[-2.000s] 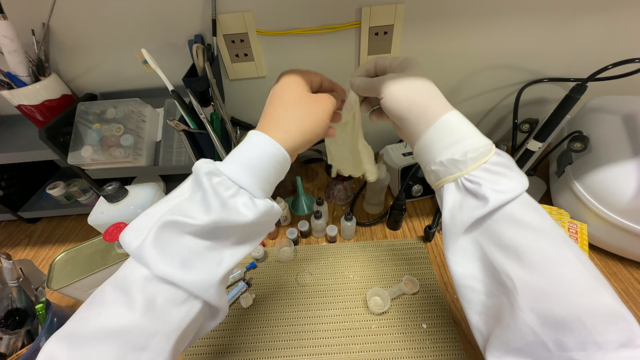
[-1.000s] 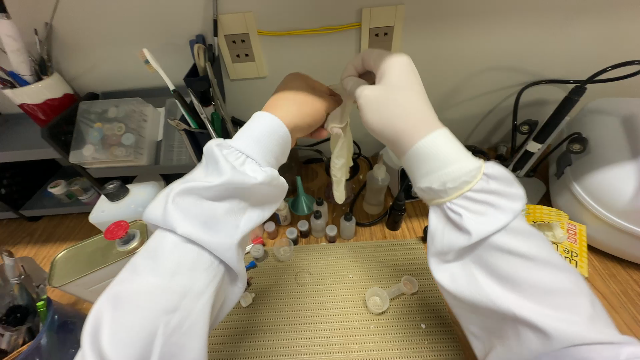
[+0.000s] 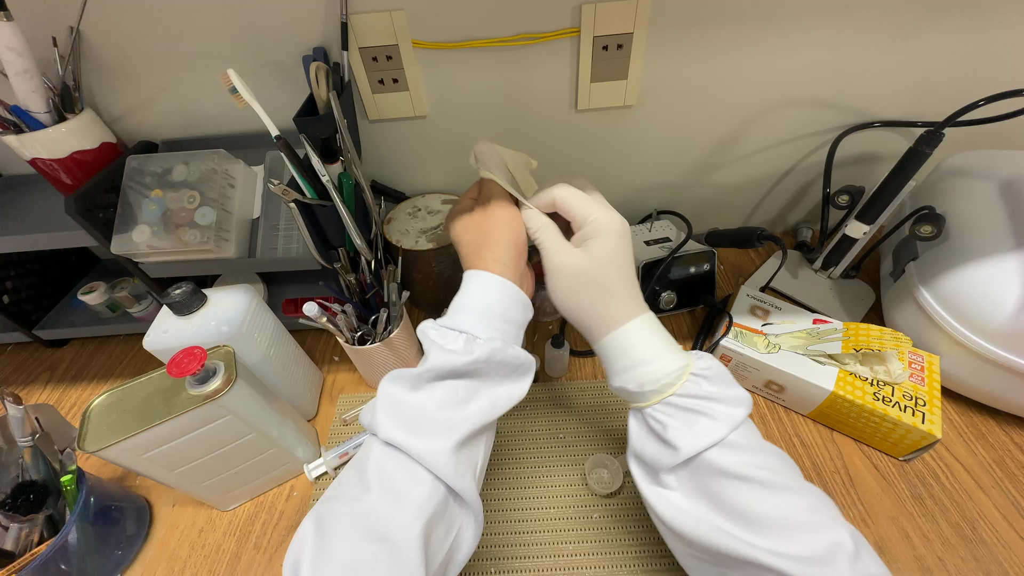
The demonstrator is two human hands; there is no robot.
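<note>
My bare left hand is raised above the back of the bench, with its fingertips inside or behind a pale latex glove. The glove stands up over the fingers, partly on; how far in they reach is hidden. My right hand, wearing a latex glove, pinches the loose glove's edge beside the left hand. Both arms wear white sleeves. Below them lies a beige ribbed mat, with a small clear plastic cup on it.
A box of latex gloves lies at right, near a white rounded device. At left stand a metal can with a red cap, a white plastic bottle and a pink cup of tools. A syringe lies by my left sleeve.
The loose glove hung down from between my hands before; now it stands up over my left fingers. The view has shifted, and the glove box shows more fully.
</note>
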